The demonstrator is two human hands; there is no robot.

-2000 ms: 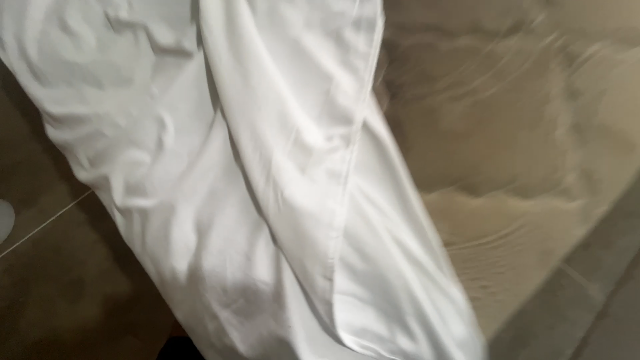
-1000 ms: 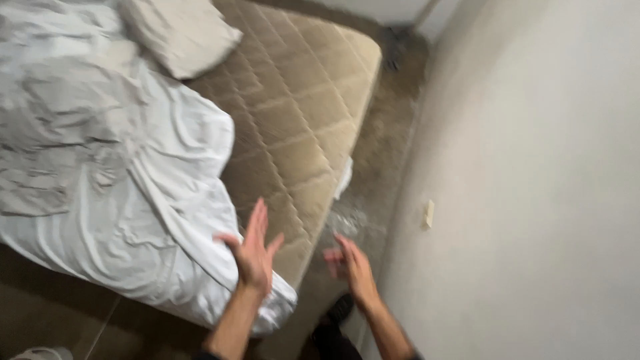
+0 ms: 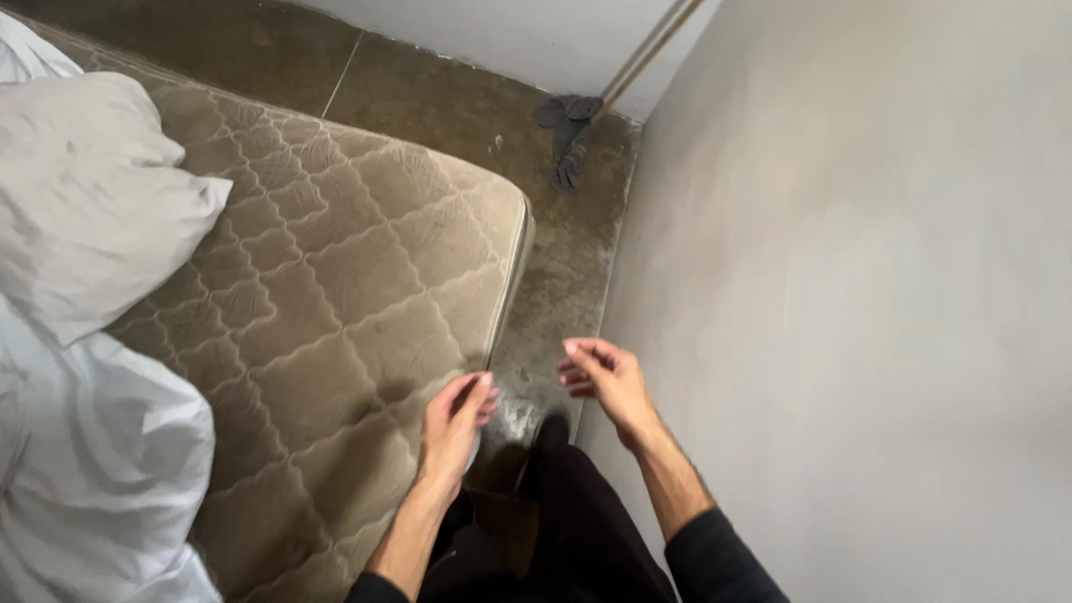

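Observation:
My left hand (image 3: pixel 456 423) hangs above the near right edge of a quilted beige mattress (image 3: pixel 335 310), its fingers loosely curled and nothing in them. To its right, over the floor strip beside the wall, my right hand (image 3: pixel 603 377) is raised with bent fingers, also holding nothing. The two hands are apart. A pale pillow (image 3: pixel 92 201) lies on the mattress at the left, and a rumpled white sheet (image 3: pixel 109 461) is bunched below it, both away from my hands.
A plain wall (image 3: pixel 837 293) rises close on the right. A narrow strip of concrete floor (image 3: pixel 569 260) runs between it and the mattress. In the far corner a mop (image 3: pixel 574 126) with a grey head and wooden handle leans on the wall.
The view has swung toward the mattress corner and the mop. Both hands were spread with fingers extended a second ago; now their fingers are curled. Two seconds ago no hand was visible.

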